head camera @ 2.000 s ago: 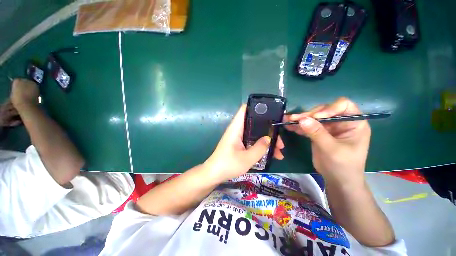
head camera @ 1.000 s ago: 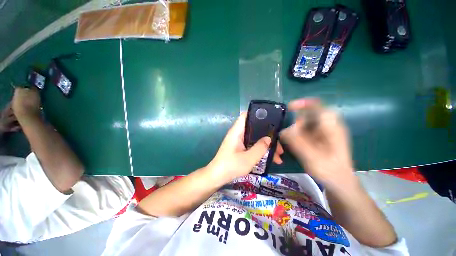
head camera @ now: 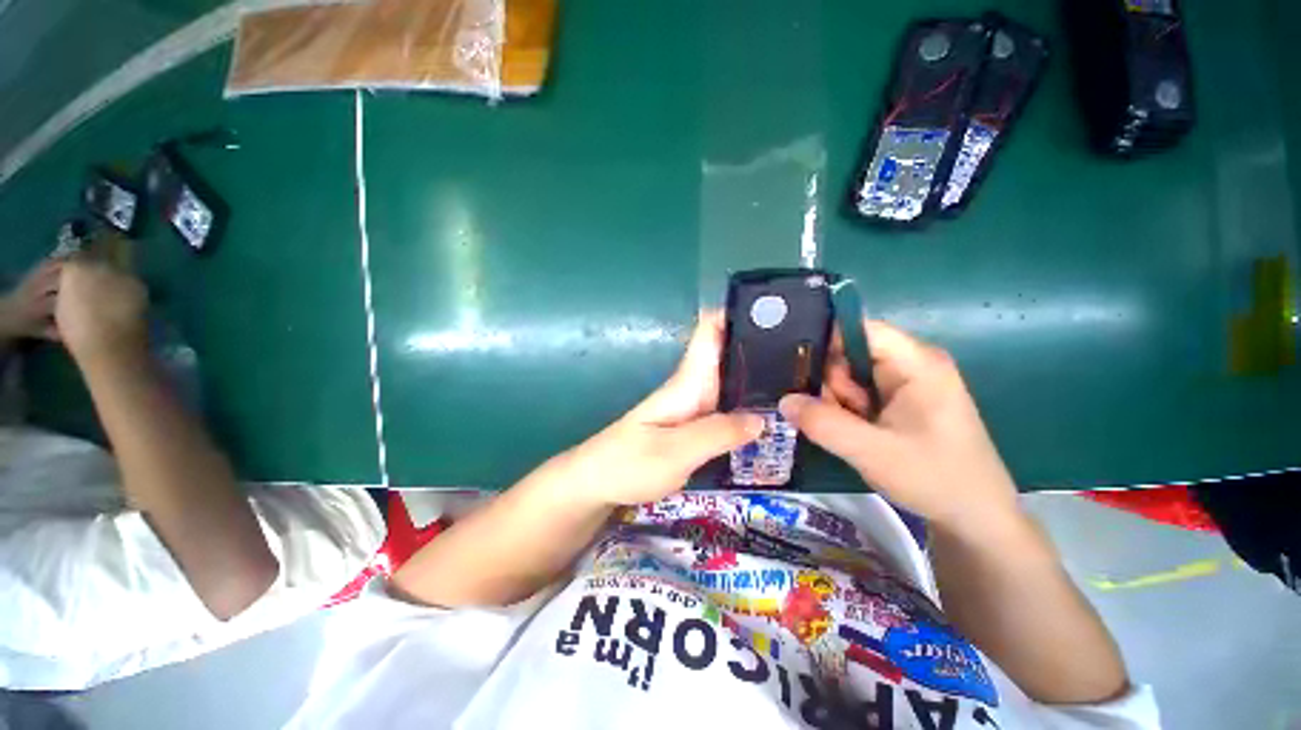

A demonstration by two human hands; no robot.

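Observation:
A black phone housing (head camera: 772,342) with a round silver disc at its far end and a silver-blue board area at its near end is held just above the bench's front edge. A small amber spot shows on it. My left hand (head camera: 676,425) grips its left side, thumb on the board area. My right hand (head camera: 910,422) grips its right side, thumb at the board's upper edge. Dark tweezers (head camera: 853,340) are tucked in my right hand, tip pointing away from me. A clear sheet (head camera: 761,207) lies just beyond the housing.
Two loose housings (head camera: 903,160) overlap at the back right, beside a thick black stack (head camera: 1134,86). An amber strip in a clear bag (head camera: 385,50) lies at the back left. Yellow-green tape (head camera: 1264,317) is at far right. Another person's arm (head camera: 171,414) works near two housings at left.
My right hand has come in from the right and now holds the housing's right side. The tweezers have swung from level to nearly upright. The housing is now held more upright, by both hands.

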